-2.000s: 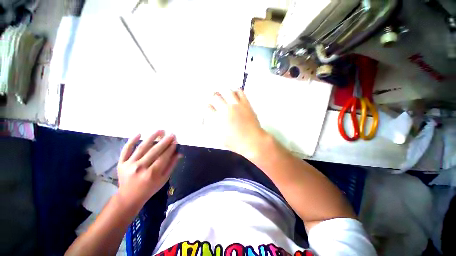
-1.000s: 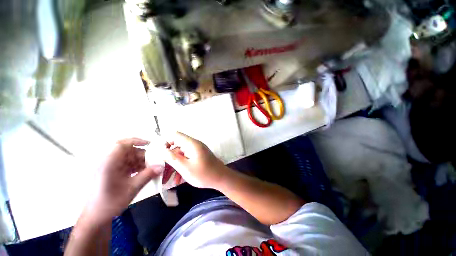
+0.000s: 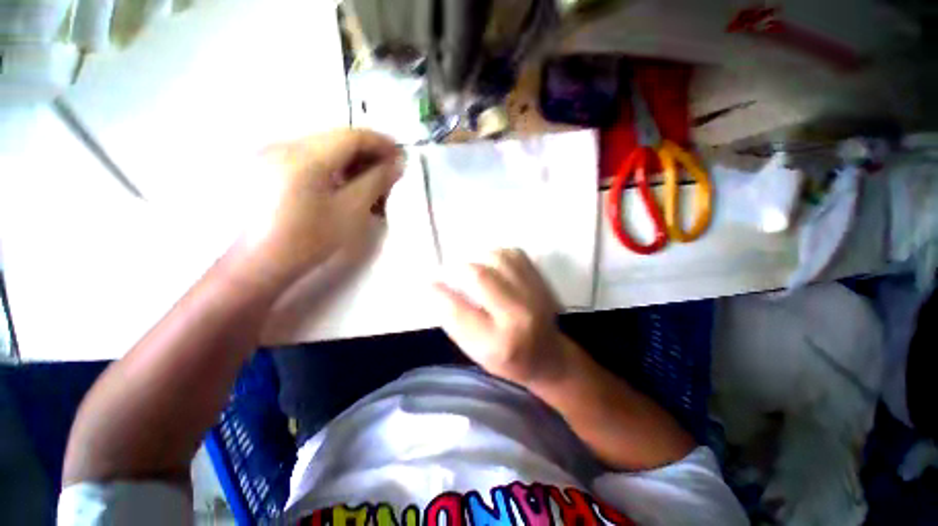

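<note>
The sewing machine's presser foot area (image 3: 453,125) is at the top centre, blurred. My left hand (image 3: 329,200) is just left of and in front of it, fingers bent and fingertips close together; any white cloth in them blends into the bright table. My right hand (image 3: 504,313) is at the table's front edge, fingers curled, palm down; whether it holds cloth cannot be told. A white rectangular piece or plate (image 3: 519,195) lies flat on the table beyond my right hand. The narrow strip cannot be made out.
Scissors with red and yellow-orange handles (image 3: 661,200) lie over a red pad (image 3: 674,92), beside a dark box (image 3: 579,90). White scraps (image 3: 771,195) lie at the right. A blue basket (image 3: 242,447) is below the table edge; a white heap (image 3: 802,390) is at lower right.
The view has turned back right and down. My hands were together holding a narrow white strip over the table edge; now they are apart, the left one up near the presser foot.
</note>
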